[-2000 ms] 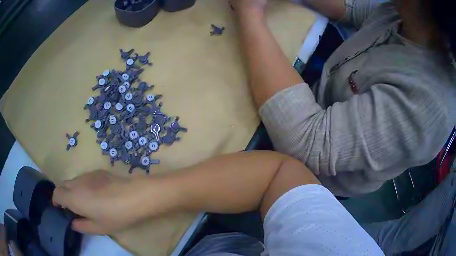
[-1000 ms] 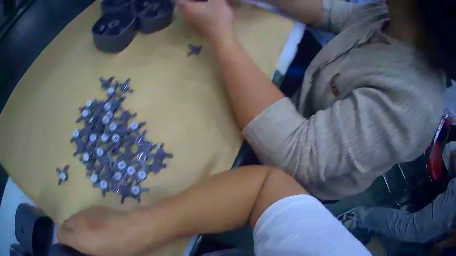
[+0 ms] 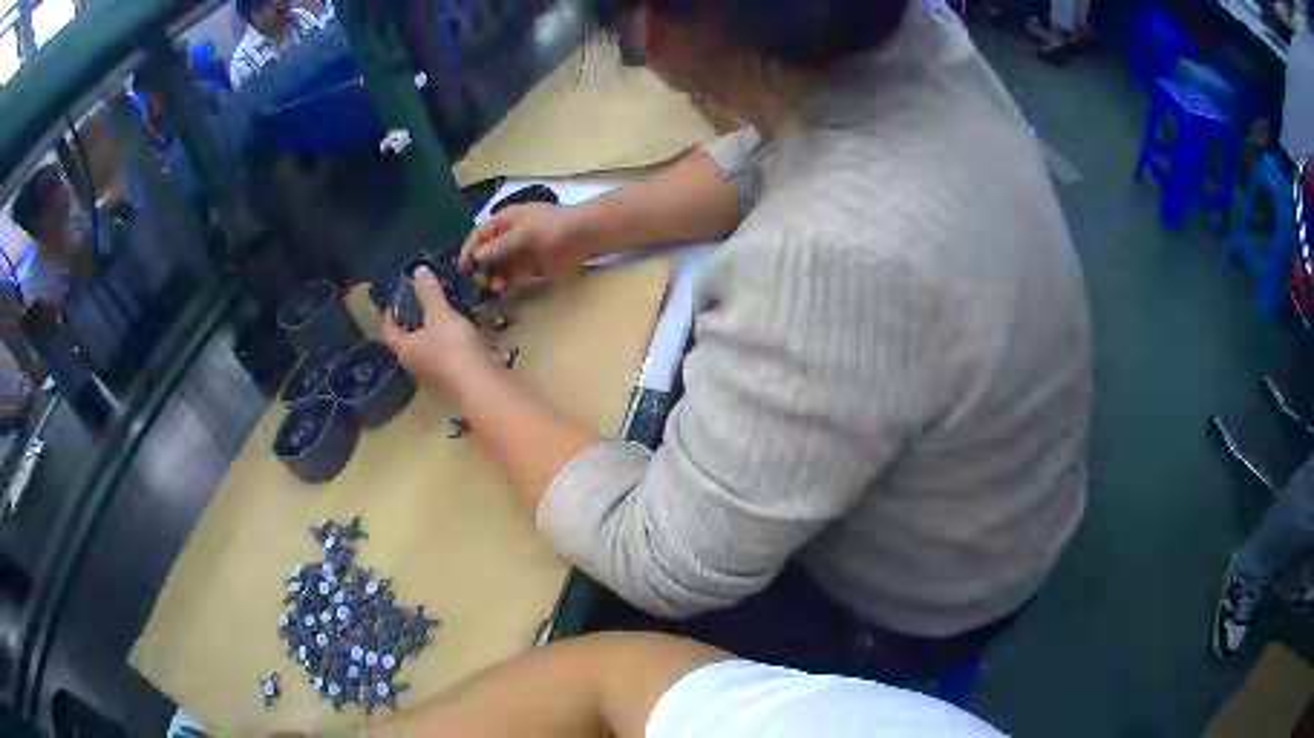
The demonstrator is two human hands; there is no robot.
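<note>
Small dark lever parts with pale round centres [image 3: 346, 634] lie in a loose pile on tan paper [image 3: 476, 562], low in the picture. One lever part [image 3: 270, 688] lies apart at the pile's left. My right forearm enters below a white sleeve, and its hand is cut off by the bottom edge. My left hand is out of the picture. A dark housing edge [image 3: 87, 714] seems to show at the lower left, too cut off to be sure.
A person in a beige shirt [image 3: 894, 346] sits to the right, both hands at a dark housing [image 3: 432, 293]. Several housings [image 3: 316, 437] stand near those hands. Blue stools [image 3: 1193, 137] stand on the green floor. Other people are beyond the bench.
The view has swung up and away, so the pile appears smaller and lower. My right hand has left the picture. The neighbour's hands and housing now show fully.
</note>
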